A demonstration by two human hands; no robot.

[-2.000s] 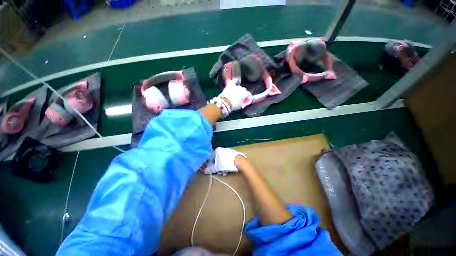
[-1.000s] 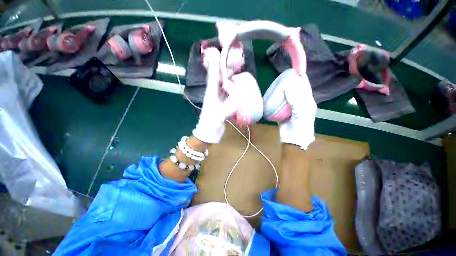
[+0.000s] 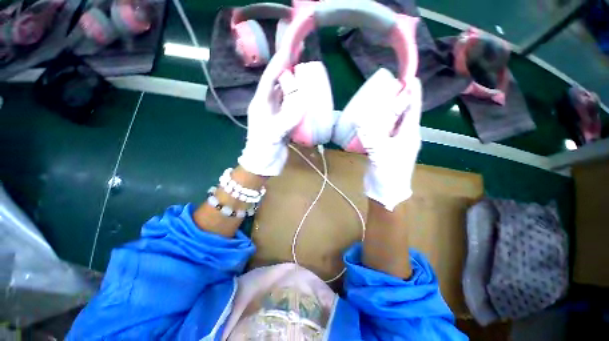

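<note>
A pink and white cat-ear headset [image 3: 354, 14] is held up in front of me, headband at the top and its two cups below. My left gloved hand [image 3: 270, 126] holds the left cup by its outer side. My right gloved hand [image 3: 394, 146] holds the right cup, its fingers partly covering it. A thin white cable [image 3: 308, 212] hangs in a loop over the brown cardboard mat [image 3: 434, 233]. Its white plug [image 3: 321, 150] is at the lower edge of the left cup. The outer faces of both cups are mostly hidden by my hands.
More headsets lie on grey pouches along the green belt, one at the upper left [image 3: 250, 43] and one at the right [image 3: 482, 63]. A black fan-like square [image 3: 72, 90] is at the left. A patterned pouch stack [image 3: 527, 263] is right of the cardboard. Translucent plastic [image 3: 33, 250] is at the left edge.
Two seconds ago my left hand reached to a headset on the belt. Now both hands hold a headset up. Since one second ago, the headset and hands have shifted slightly upward in view.
</note>
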